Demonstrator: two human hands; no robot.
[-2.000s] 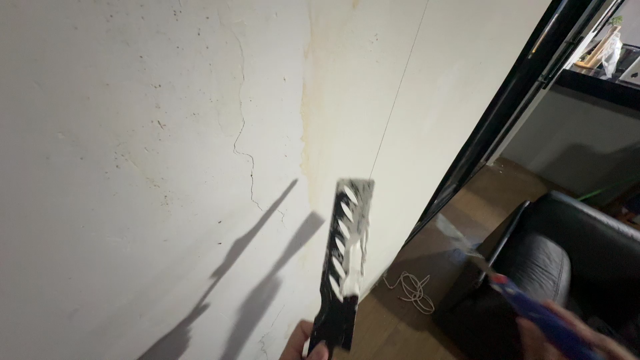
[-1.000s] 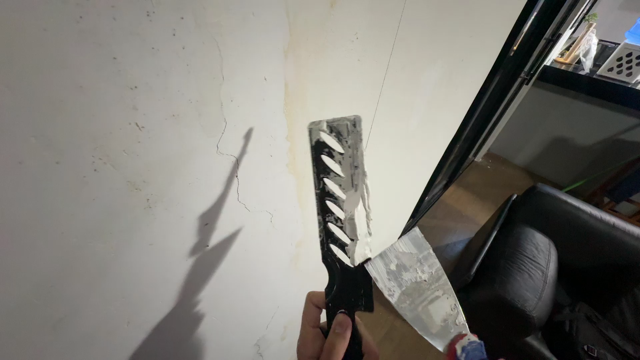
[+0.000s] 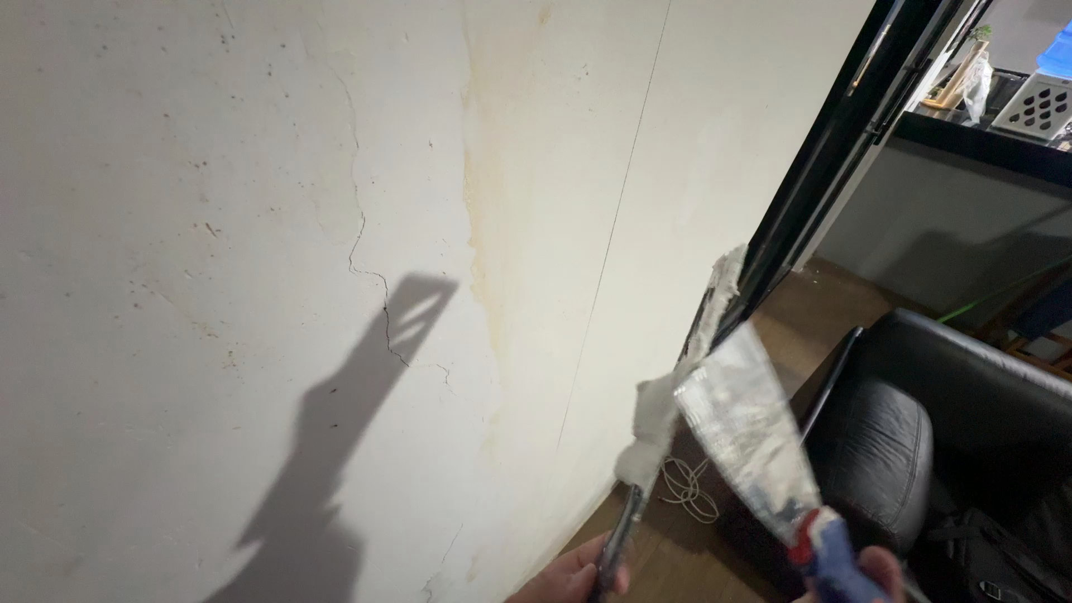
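At the bottom centre my left hand (image 3: pixel 578 574) grips the black handle of a long slotted plastic spatula (image 3: pixel 691 356), now turned nearly edge-on, with whitish filler along it. My right hand (image 3: pixel 879 574), partly cut off at the lower edge, holds a putty knife (image 3: pixel 749 419) by its blue and red handle. The metal blade is smeared with filler, and its edge is at or very near the spatula. Left of both tools is a white wall (image 3: pixel 536 251) with a jagged crack, a yellowish stain and a thin straight line. Shadows of a tool and arm fall on it.
A black leather armchair (image 3: pixel 879 452) stands at the right, with a black bag (image 3: pixel 997 553) by it. A coiled pale cord (image 3: pixel 691 490) lies on the brown floor. A dark frame (image 3: pixel 821 151) edges the wall; beyond it, a black counter (image 3: pixel 988 146) holds a white perforated basket (image 3: pixel 1034 105).
The slotted spatula has turned from showing its broad face to nearly edge-on and moved right. The putty knife has come up beside it, its blade higher in view than a second ago.
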